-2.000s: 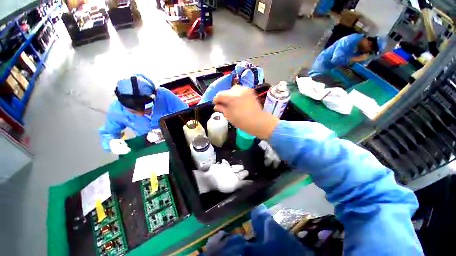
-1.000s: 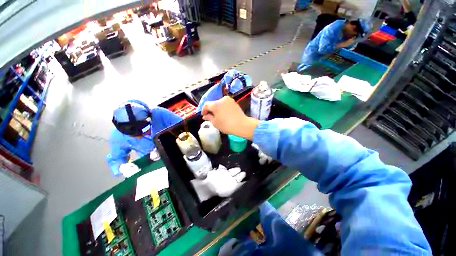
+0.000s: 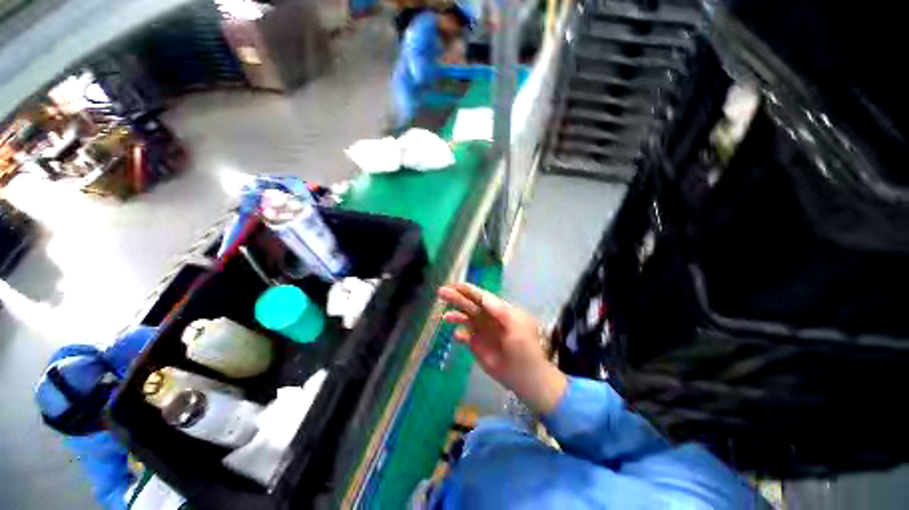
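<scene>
My right hand (image 3: 503,344) is bare, right of the black bin (image 3: 384,334), with its fingers stretched out and somewhat apart. No held thing shows in it. My left hand is not in view. The bin holds a cream bottle (image 3: 229,347), a white bottle with a grey top (image 3: 212,414), another yellowish bottle (image 3: 172,386) partly behind it, a teal pot (image 3: 290,313) and a tall white spray can (image 3: 305,236). White gloves (image 3: 284,428) lie at the bin's near end; more white cloth (image 3: 351,300) lies beside the pot.
The green bench (image 3: 419,214) runs to the back with white cloths (image 3: 401,152) and a paper (image 3: 473,125). A blue-coated person (image 3: 75,390) is at lower left, another (image 3: 419,65) at the back. A black rack (image 3: 618,90) and a dark covered structure (image 3: 797,299) stand at right.
The view has swung right, so the bin now shows farther left and the boards are out of view. My right hand has left its place above the bottles, and its fingers have spread.
</scene>
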